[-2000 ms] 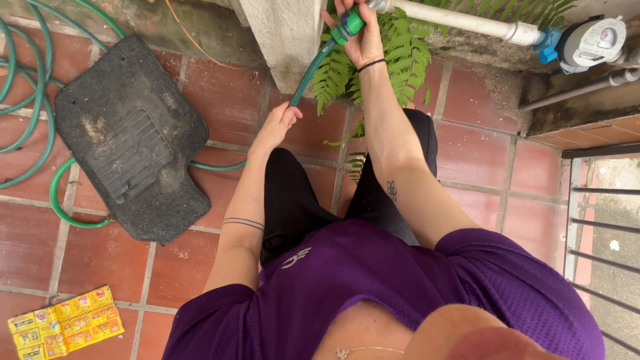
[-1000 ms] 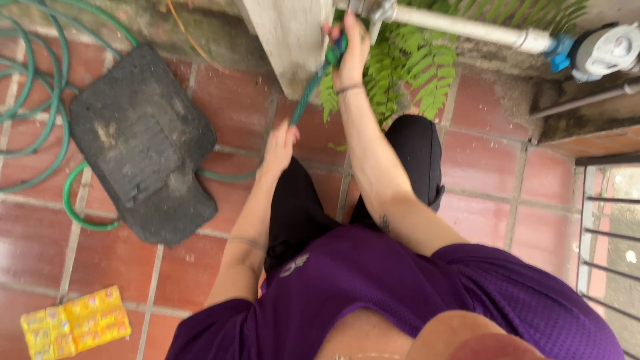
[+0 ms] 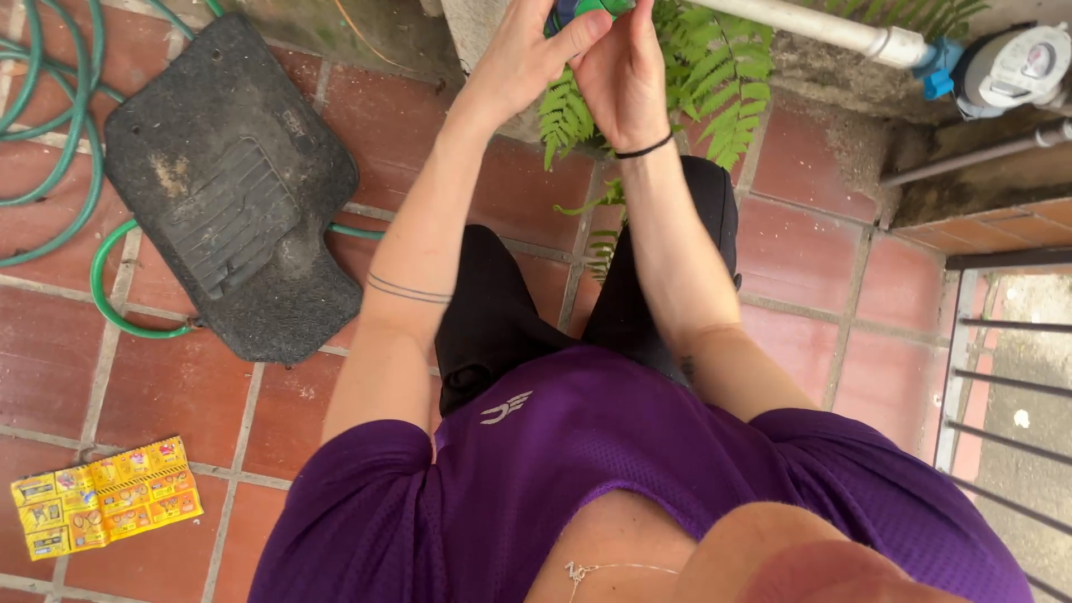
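Note:
At the top edge, a green plastic hose fitting (image 3: 599, 7) sits between my hands, partly cut off by the frame. My left hand (image 3: 536, 63) closes around it from the left, thumb pointing right. From the right, my right hand (image 3: 621, 92) holds it with the palm turned partly up; its fingertips run to the frame edge. Fern fronds (image 3: 724, 75) hang beside and behind the hands. A green garden hose (image 3: 356, 231) comes out from under a black mat (image 3: 239, 193) and passes behind my left forearm; its link to the fitting is hidden.
More hose lies in loops (image 3: 84, 126) at the far left. A yellow printed sheet (image 3: 107, 498) rests on the tiles. A white pipe (image 3: 804, 25) leads to a meter (image 3: 1017, 71) at the upper right. Metal bars (image 3: 955, 368) stand at the right.
My left hand has moved up from the hose below to the green fitting, beside my right hand. The hose stretch that ran between the hands no longer shows.

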